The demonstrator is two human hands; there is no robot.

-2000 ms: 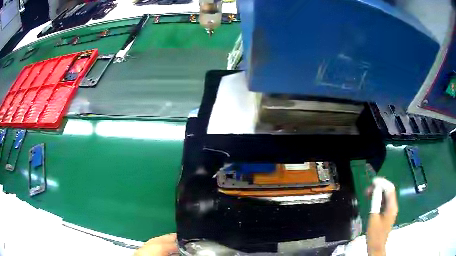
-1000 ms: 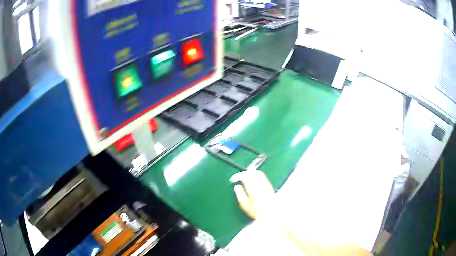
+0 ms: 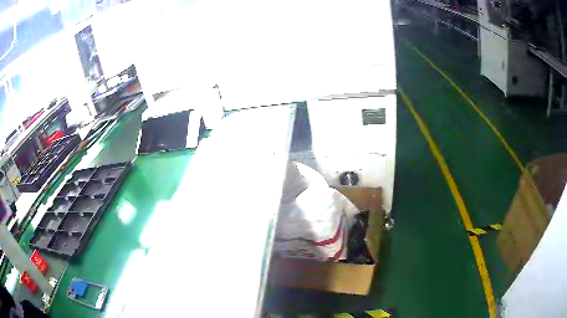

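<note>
A phone middle frame [image 3: 98,295] lies flat on the green bench surface [image 3: 133,208] at the lower left, with a blue patch [image 3: 78,287] near its left end. A black tray [image 3: 76,210] with moulded pockets lies behind it on the green. Neither my left hand nor my right hand is in the picture. The press is almost wholly out of view; only dark parts show at the lower left corner.
A cardboard box [image 3: 329,277] with a white sack [image 3: 314,223] stands on the floor beside the overexposed white bench. A white cabinet [image 3: 354,133] stands behind it. Another carton [image 3: 525,208] is at right. Yellow lines [image 3: 451,180] cross the green floor. A second black tray [image 3: 46,163] lies far left.
The view has swung right, away from the press and control panel to the floor and boxes. The phone frame and tray now sit farther left. My right hand has left the picture.
</note>
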